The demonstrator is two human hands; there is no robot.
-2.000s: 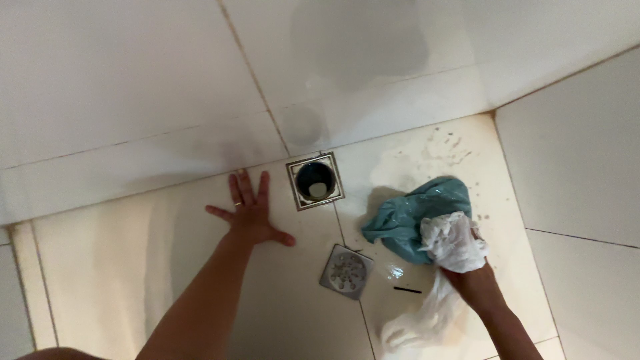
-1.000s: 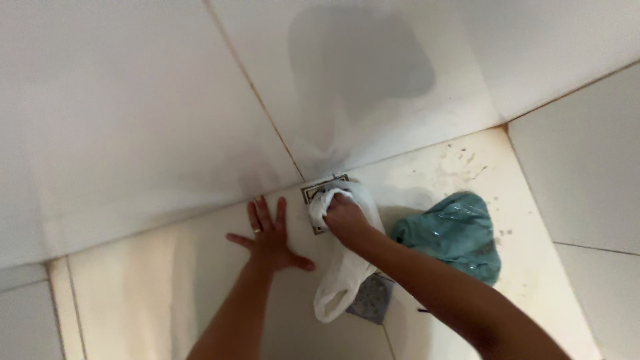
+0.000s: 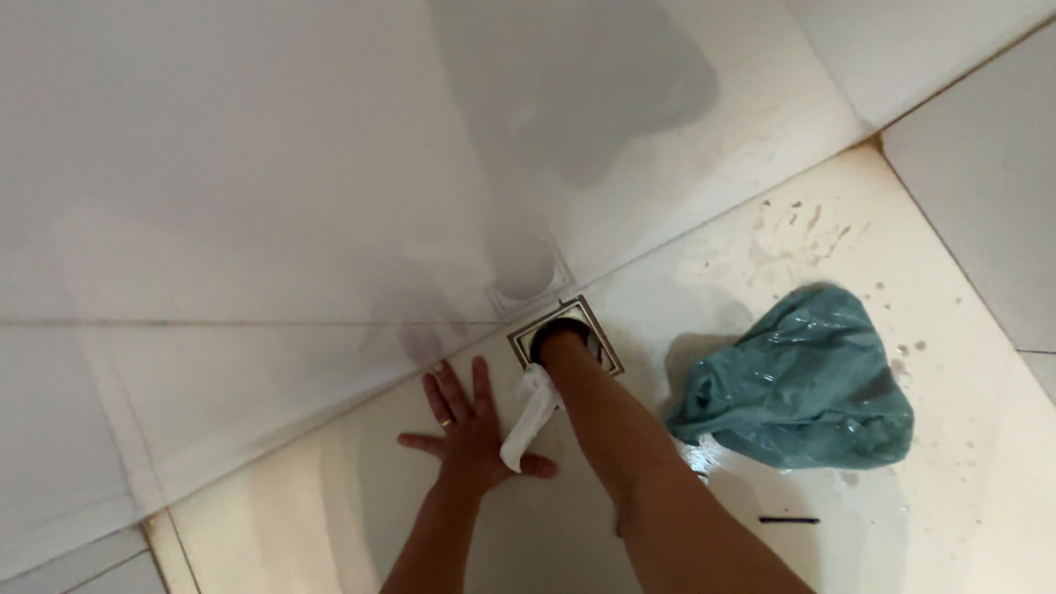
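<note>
My left hand (image 3: 470,441) lies flat on the tiled floor with its fingers spread and a ring on one finger. Left of my right forearm, a strip of white plastic bag (image 3: 532,417) hangs out of the drain opening and passes over the base of my left thumb. My right hand is down inside the round hole of the square metal floor drain frame (image 3: 609,356); only the wrist (image 3: 569,351) and forearm show, so its grip is hidden. A crumpled teal plastic bag (image 3: 817,388) rests on the floor to the right of the drain.
A thin black stick (image 3: 789,520) lies on the floor below the teal bag. Dark dirt specks (image 3: 796,219) dot the floor near the corner. The tiled wall (image 3: 330,165) meets the floor right behind the drain, and another wall (image 3: 990,181) rises at the right.
My right hand has gone from the teal bag to the drain and then down into its hole, with much of the white bag out of sight. My left hand stays spread on the floor.
</note>
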